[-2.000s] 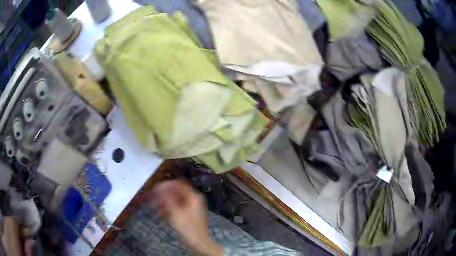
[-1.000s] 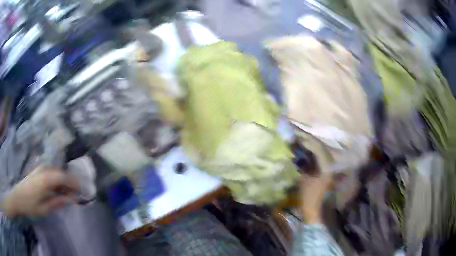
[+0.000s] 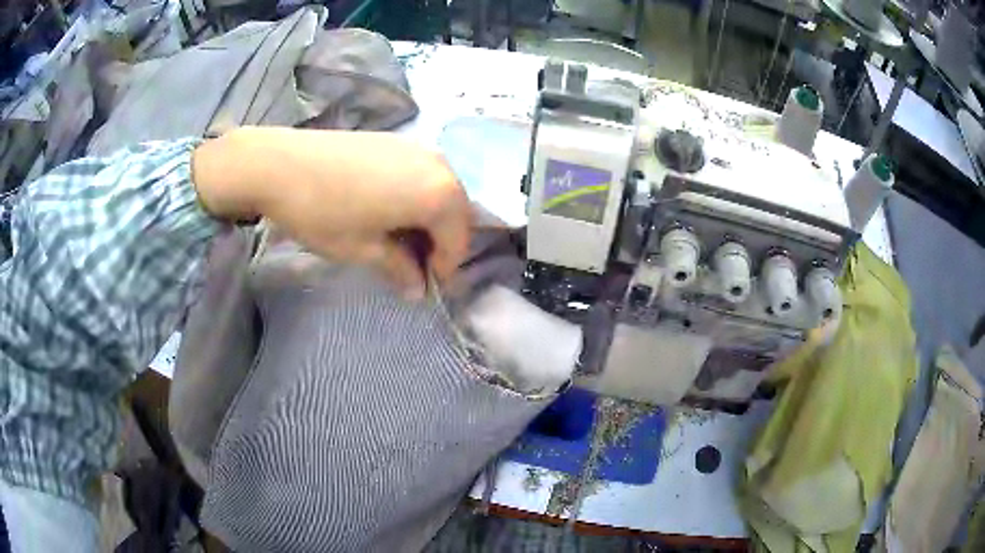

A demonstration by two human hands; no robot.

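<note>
My left hand point(image 3: 346, 205) reaches in from the left in a checked sleeve. Its fingers pinch the upper edge of a grey garment piece with fine stripes point(image 3: 335, 400), which hangs over the table's front edge. A whitish inner piece point(image 3: 524, 340) shows inside the curved seam edge point(image 3: 475, 367), close to the needle area point(image 3: 562, 286) of the white overlock machine point(image 3: 583, 194). The fingertips are left of the machine head, partly hidden by the hand itself. My right hand is not in view.
Grey-brown cloth point(image 3: 216, 97) is piled at the back left. A blue tray point(image 3: 632, 443) with lint lies below the needle area. Green pieces point(image 3: 842, 400) and a beige piece point(image 3: 940, 464) lie at right. Thread cones point(image 3: 799, 119) stand behind the machine.
The view has swung left, bringing the machine to the centre and the green and beige pieces to the right. My left hand now pinches the striped grey piece. My right hand has left the picture.
</note>
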